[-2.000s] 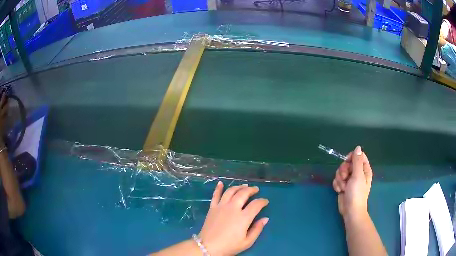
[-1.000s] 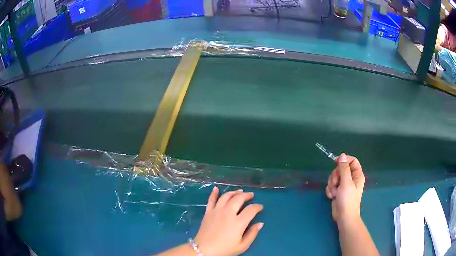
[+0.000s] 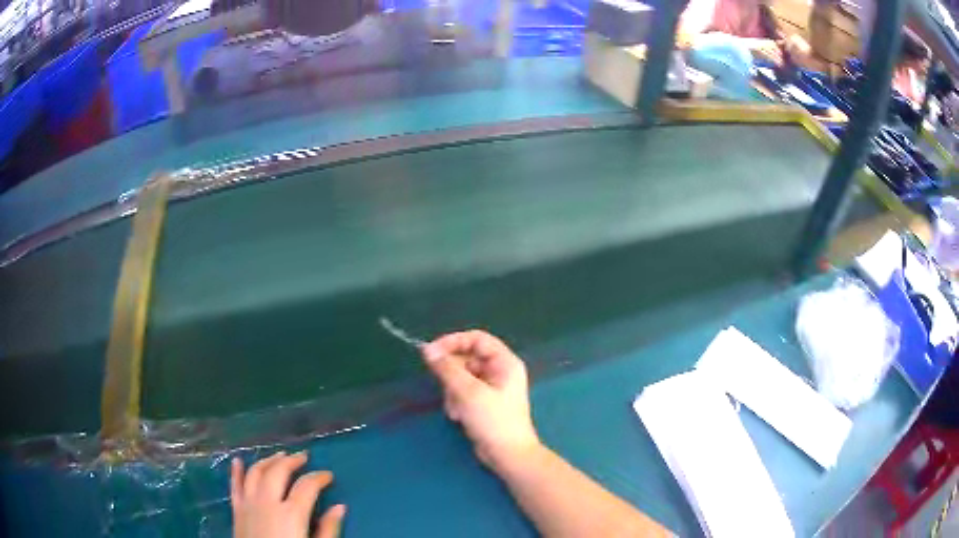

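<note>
My right hand [image 3: 486, 391] pinches a small clear strip [image 3: 402, 334] between thumb and fingertips, above the near edge of the dark green belt. The strip points up and left from the fingers. My left hand [image 3: 282, 498] lies with fingers apart on the teal bench [image 3: 421, 489] at the bottom, partly cut off by the picture's edge, and holds nothing.
White strip stacks [image 3: 713, 452] lie at right. A crumpled clear bag [image 3: 848, 342] and a blue tray [image 3: 917, 321] are beyond them. Yellow-brown tape [image 3: 133, 315] crosses the belt [image 3: 473, 242]. A green post [image 3: 854, 147] and a red stool [image 3: 906, 478] stand right; people sit beyond.
The view has turned to the right, so the tape and both hands sit further left. The bag, a tray at right and the red stool now show. My right hand still holds the strip.
</note>
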